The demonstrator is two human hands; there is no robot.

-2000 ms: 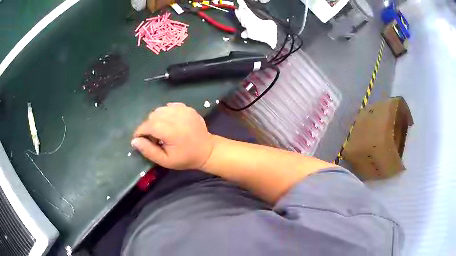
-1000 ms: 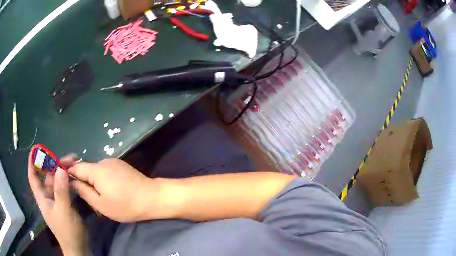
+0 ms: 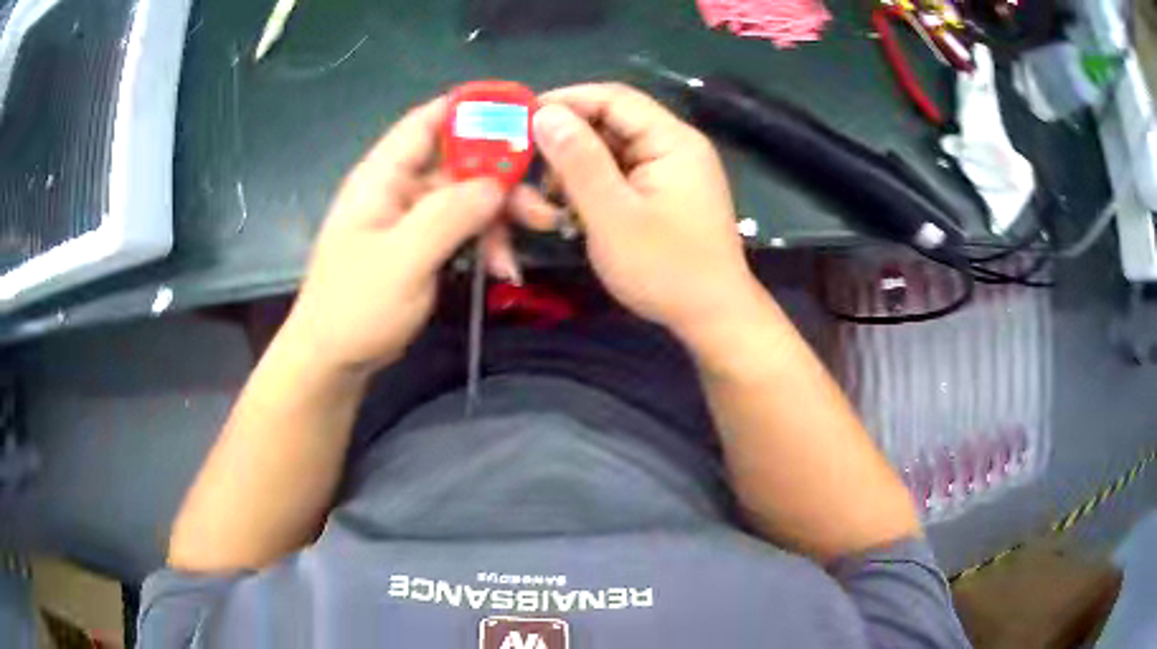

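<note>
A red probe thermometer (image 3: 489, 133) with a pale blue display and grey buttons faces up at the bench edge. Its thin metal stem points down towards the wearer's shirt. My left hand (image 3: 387, 241) holds the head from the left, its thumb on the lower part. My right hand (image 3: 647, 203) is at the head's right side, thumb and fingers at its edge. Another red thing (image 3: 533, 302) lies below the hands, partly hidden; I cannot tell what it is.
A black electric screwdriver (image 3: 812, 159) lies right of my hands, its cord over a clear tray (image 3: 958, 380). Pink sticks (image 3: 768, 18), red-handled pliers (image 3: 908, 64) and a white cloth (image 3: 990, 146) lie behind. A white-framed tray (image 3: 150, 140) stands left.
The view has swung left, and both hands are now central. The thermometer, held at the far left a second ago, now faces up with both hands around its head.
</note>
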